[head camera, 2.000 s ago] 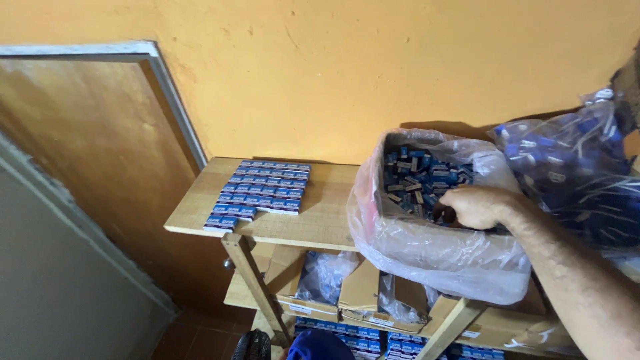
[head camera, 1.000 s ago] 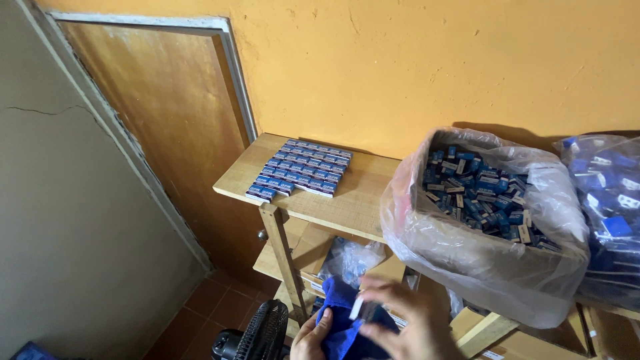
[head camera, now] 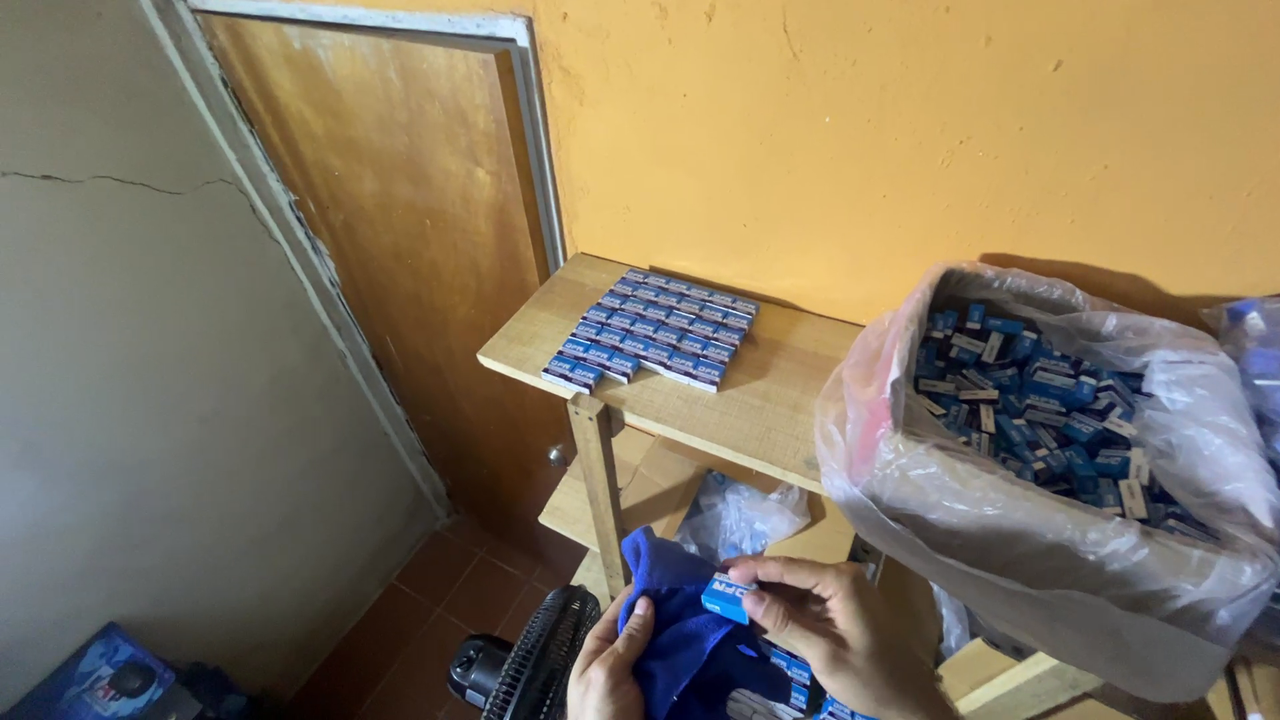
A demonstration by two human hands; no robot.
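Observation:
At the bottom centre my left hand (head camera: pixel 612 655) grips a blue cloth (head camera: pixel 675 620). Just right of it, my right hand (head camera: pixel 825 620) pinches a small blue-and-white carton (head camera: pixel 728 597) between thumb and fingers, against the cloth. Similar cartons stand in tight rows (head camera: pixel 650 330) on the left end of the wooden shelf (head camera: pixel 760 410), the front row shorter than the others. Many more lie jumbled in a large box lined with clear plastic (head camera: pixel 1040 410) at the right. Further cartons (head camera: pixel 790 665) show low down, partly hidden behind my hands.
A black fan (head camera: pixel 545 655) stands left of my left hand. Below the top shelf are a wooden post (head camera: pixel 597 480), lower boards and a clear plastic bag (head camera: pixel 745 515). A wooden door (head camera: pixel 400 220) is at the left, and another plastic bag (head camera: pixel 1255 350) at the right edge.
My right hand has left the lined box and come down beside the blue cloth with a carton. My left hand, not visible at first, now holds the cloth. The view has shifted.

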